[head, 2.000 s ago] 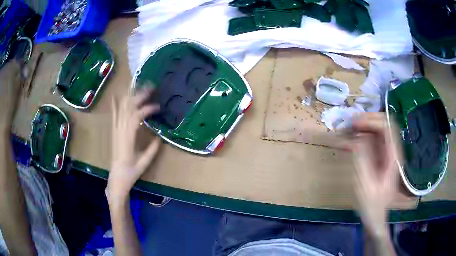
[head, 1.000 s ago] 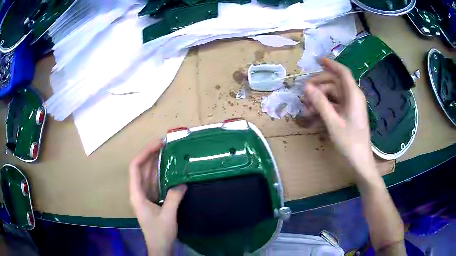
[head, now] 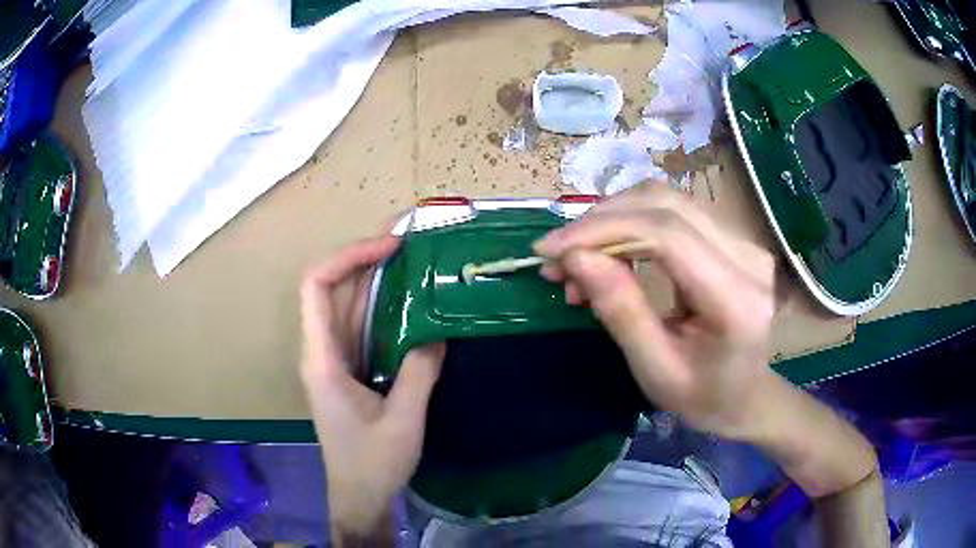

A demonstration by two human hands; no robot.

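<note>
A glossy green car body shell (head: 428,305) with a white rim stands in front of me at the bench edge, its tail and red-orange lenses facing away. My left hand (head: 369,364) grips its left side, thumb at the edge of the dark recess. My right hand (head: 664,300) holds a thin tan stick (head: 508,265) like a pen. The stick's pale tip touches or hovers just over the left part of the green tail recess. The fingers cover the right part of the recess. A white glue dish (head: 578,103) lies beyond the body.
Crumpled tissue (head: 610,161) lies beside the dish on stained brown cardboard (head: 471,118). White sheets (head: 235,118) spread at the far left. Another green body (head: 803,96) lies at the right, with part of one beyond it. Two more bodies (head: 37,214) lie at the left edge. A blue bin is at the upper left.
The body was turned tail-away and brought to my front edge, in my left hand. My right hand has taken the stick from the dish area and moved over the tail.
</note>
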